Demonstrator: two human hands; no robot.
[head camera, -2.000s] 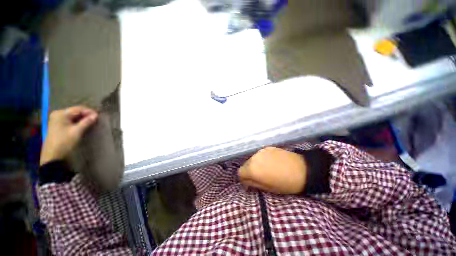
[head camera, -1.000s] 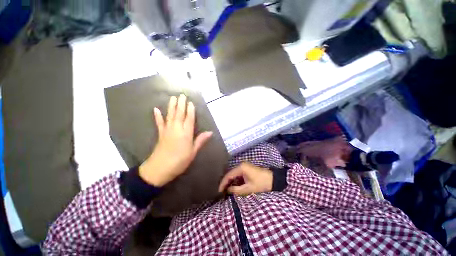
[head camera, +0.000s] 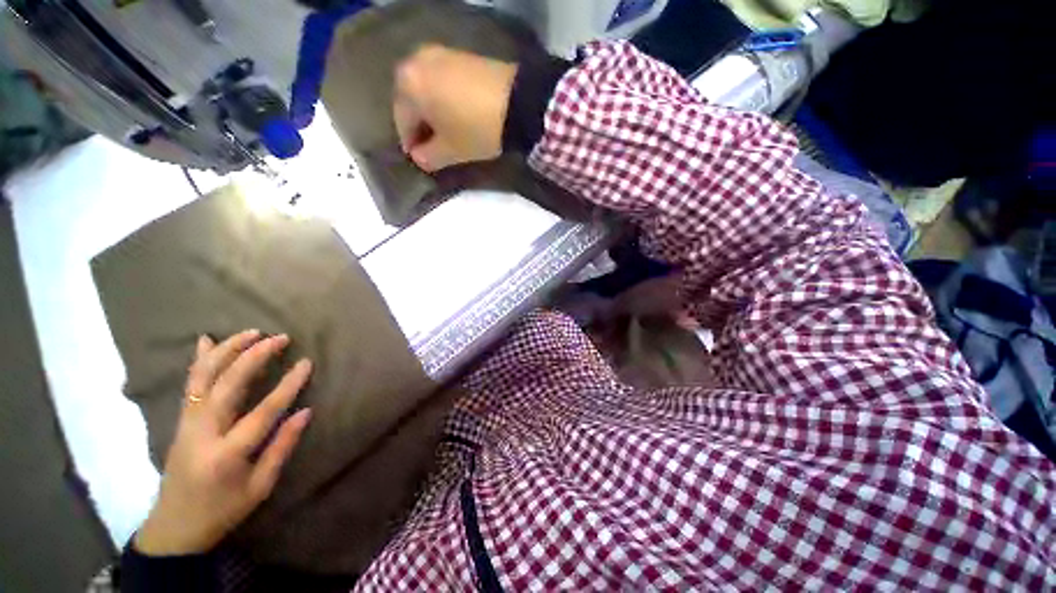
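Note:
An olive-brown cut panel (head camera: 261, 284) lies on the white table, with its top edge in the lamp glow under the machine head (head camera: 174, 87) and its lower part over my lap. My left hand (head camera: 237, 434) rests on it, fingers spread and not gripping. My right hand (head camera: 452, 110), slightly blurred, is over the second stack of cut panels (head camera: 359, 81) right of the needle. Its fingers are curled and seem to pinch the cloth near its front edge, where it is creased. The needle tip is lost in the glow.
A blue knob (head camera: 281, 137) and blue strap (head camera: 313, 64) are close left of my right hand. The ruler edge (head camera: 510, 295) runs along the table front. A black rectangle (head camera: 689, 44) lies beyond my right sleeve. Long panels (head camera: 35, 429) hang far left.
My right hand has moved from my lap up to the second stack. My left hand has slid down the panel towards me, away from the needle. The view has turned and shifted right.

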